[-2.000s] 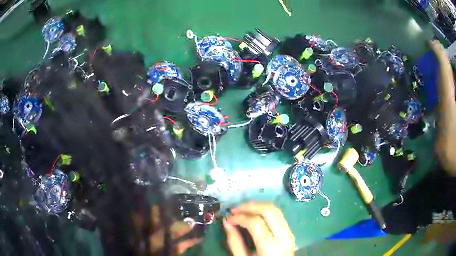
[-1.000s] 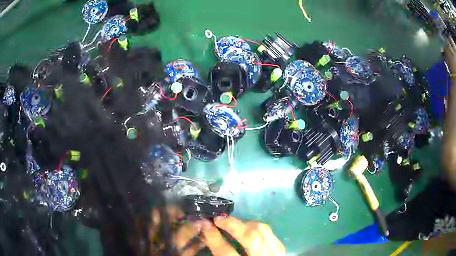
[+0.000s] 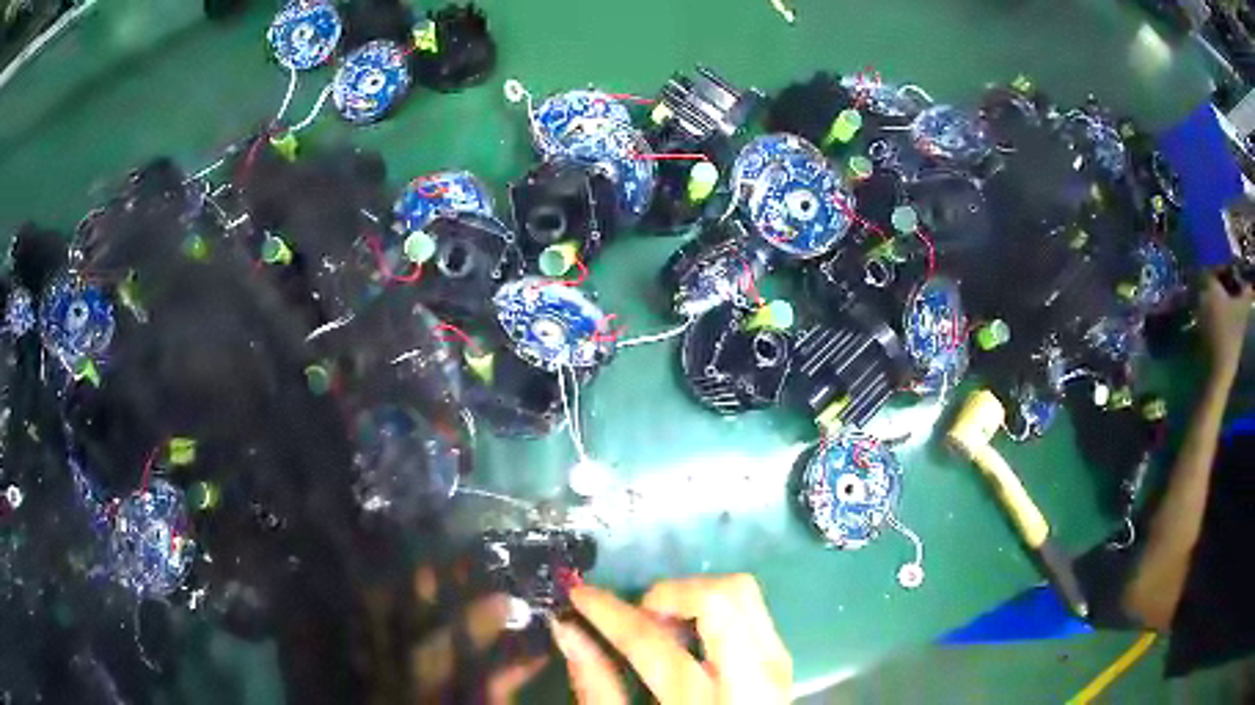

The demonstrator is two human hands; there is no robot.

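A small black housing [image 3: 540, 554] is held low in the middle of the head view, with a red piece and a pale round piece at its near side. My left hand [image 3: 485, 645] is blurred and partly hidden by a dark smear, with its fingers at the housing's near left. My right hand [image 3: 695, 645] has thumb and fingers closed at the housing's near right, by the red piece. The exact grip of both hands is unclear.
Black housings [image 3: 736, 361] and wired blue boards [image 3: 851, 489] lie heaped on the green worktop [image 3: 688, 517]. A yellow-headed hammer [image 3: 1012, 489] lies right. Another person's arm [image 3: 1191, 475] is at far right. Dark blur covers the left side.
The held housing has tilted, and its red piece now shows at my right fingertips. My right hand's fingers have shifted on it. The other person's arm at right has moved further into view.
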